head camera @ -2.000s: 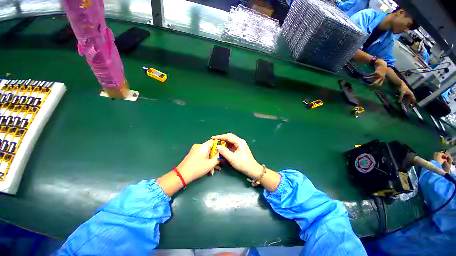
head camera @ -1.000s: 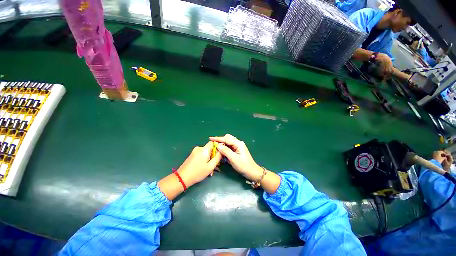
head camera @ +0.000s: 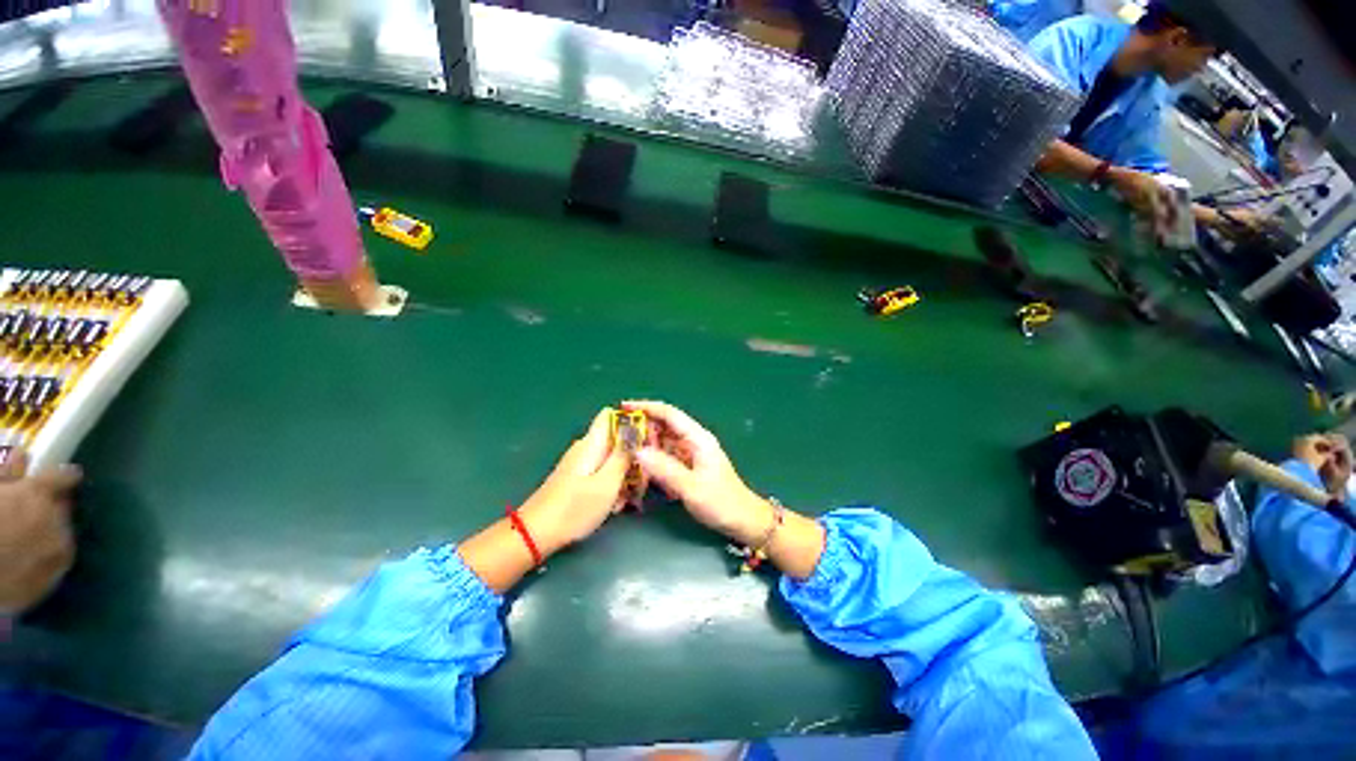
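A small yellow unit (head camera: pixel 629 430) with a dark or silvery part is held between my two hands over the green surface (head camera: pixel 372 461). My left hand (head camera: pixel 582 491) grips it from the left side, with a red string on the wrist. My right hand (head camera: pixel 705 479) has its fingertips on it from the right, with a beaded bracelet on the wrist. The fingers hide much of the unit, and its lower part is blurred.
At left another person's hand (head camera: pixel 33 535) is at a white tray (head camera: pixel 112 372) of yellow units. A pink-wrapped post (head camera: pixel 283 164) stands nearby. Single yellow units (head camera: pixel 402 228) and black flat pieces (head camera: pixel 601 176) lie beyond. A black boxy device (head camera: pixel 1115 498) is at right.
The far yellow units and black pieces have shifted left. Another person's hand has appeared at the white tray, which sits lower. The unit between my hands now shows more of its face.
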